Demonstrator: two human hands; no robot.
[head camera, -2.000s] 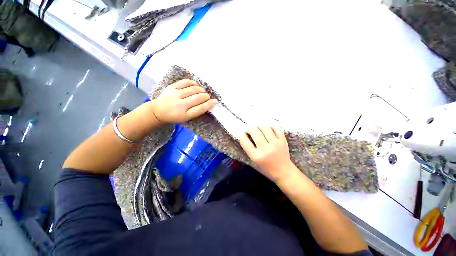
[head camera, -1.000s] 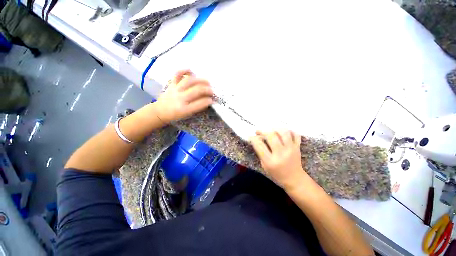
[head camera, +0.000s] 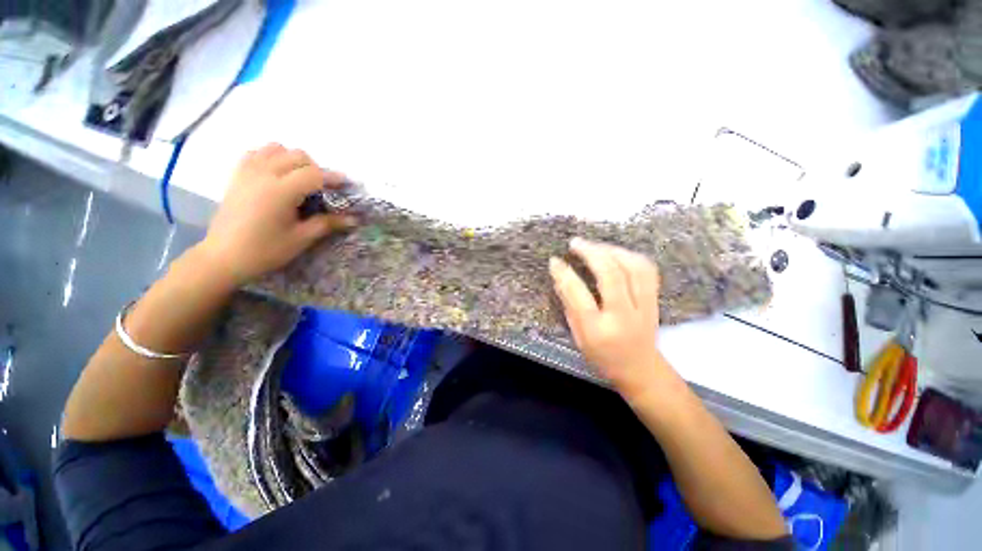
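A long speckled grey-brown fabric strip (head camera: 452, 269) lies flat along the front edge of the white table, fuzzy side up. My left hand (head camera: 269, 205) grips its left end, with thumb and fingers closed around the upper edge. My right hand (head camera: 612, 301) rests on the strip right of its middle, fingers slightly bent, pressing on it. The strip's right end lies beside the needle area (head camera: 767, 219) of the sewing machine (head camera: 883, 183). Whether it lies under the presser foot cannot be told.
Scissors (head camera: 887, 385), a dark thin tool (head camera: 851, 331) and a dark red case (head camera: 945, 427) lie right. Cut pieces (head camera: 162, 65) lie at the table's left, dark fabric (head camera: 915, 59) at the back right. Below are a blue bin (head camera: 345, 361) and hanging strips (head camera: 232, 398).
The view has shifted to the right. The strip's pale folded edge between my hands has gone from sight and the strip lies flatter. Its right end has moved closer to the needle area.
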